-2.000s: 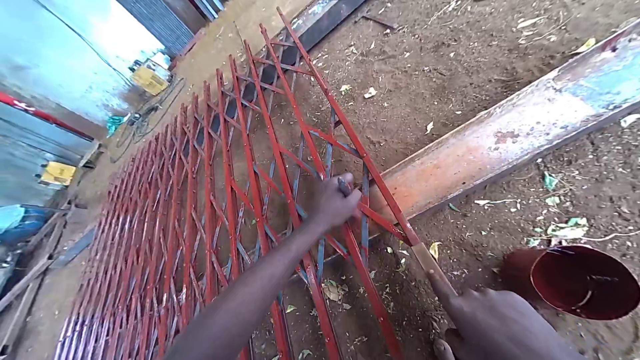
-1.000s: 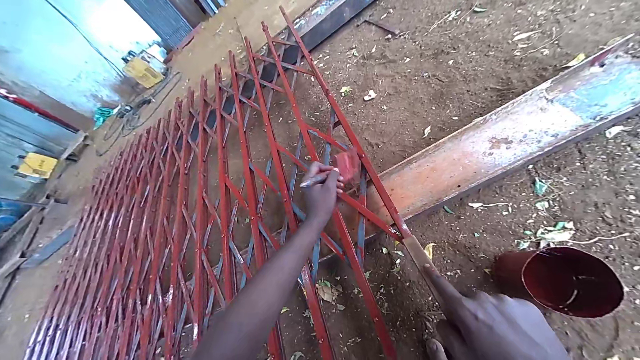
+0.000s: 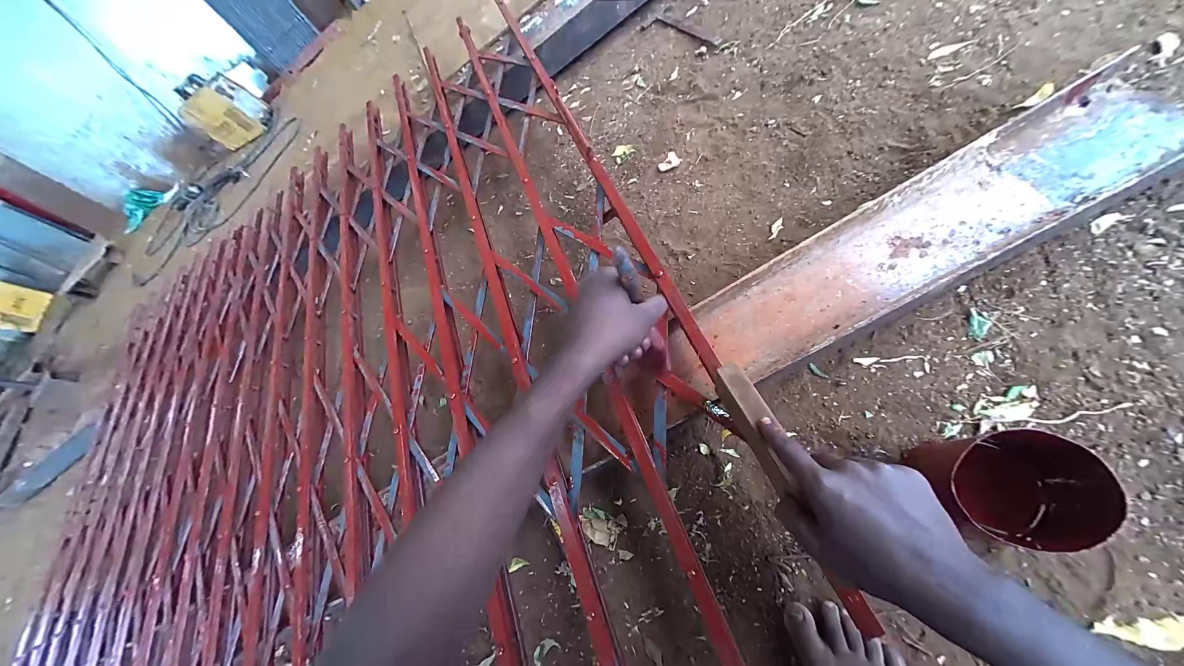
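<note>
A collapsible metal lattice gate [image 3: 444, 305], mostly red with some blue-grey crosspieces, leans across the view. My left hand [image 3: 620, 314] grips a paintbrush [image 3: 629, 276] among the bars near the gate's right edge; its red-coated head is partly hidden below the fingers. My right hand [image 3: 860, 518] is closed around a tan strip [image 3: 754, 416] lying along the outermost red bar, index finger stretched along it. The fingers' underside is hidden. To the right of that hand, a round can [image 3: 1036, 490] with red paint inside and out is tilted on the soil.
Behind the gate's right edge, a rusty steel channel [image 3: 888, 259] with worn blue and white paint lies on the ground. My bare foot [image 3: 837, 638] is at the bottom. Yellow machines [image 3: 222, 116] and coiled cables [image 3: 199, 208] are near the wall at upper left.
My left hand has turned over since one second ago, when the red brush head showed above and right of the fingers. My right hand has kept its hold on the tan strip.
</note>
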